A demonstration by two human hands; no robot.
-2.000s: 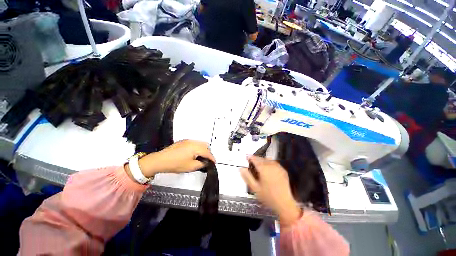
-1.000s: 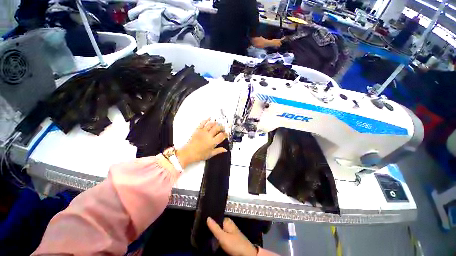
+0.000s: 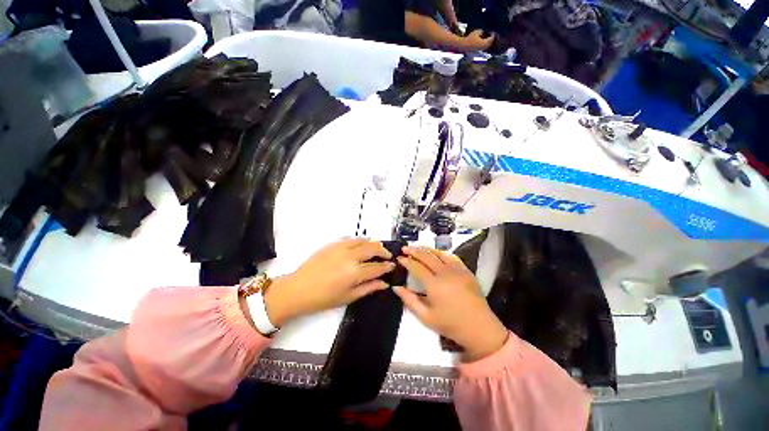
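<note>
A dark strip [image 3: 364, 337] lies under the needle area of the white sewing machine [image 3: 540, 181] and hangs over the table's front edge. My left hand [image 3: 341, 278] lies on the strip's left side, fingertips at its far end. My right hand [image 3: 443, 295] lies at its right side, fingertips on the same end just in front of the presser foot. The fingertips of both hands almost meet and hold the strip there. The needle itself is too small to make out. Another dark strip lies behind my right hand, partly hidden.
Fanned dark strips [image 3: 548, 295] lie under the machine arm. A neat pile [image 3: 253, 177] and a ruffled heap [image 3: 169, 126] lie left. A white tub [image 3: 337, 59] with dark pieces stands behind. A control panel [image 3: 707, 328] is at right. A person's hands [image 3: 472, 39] show beyond.
My right hand has come up from the strip's hanging lower end to its far end beside my left hand. My left hand has shifted to the strip's left side. The view has moved closer to the machine.
</note>
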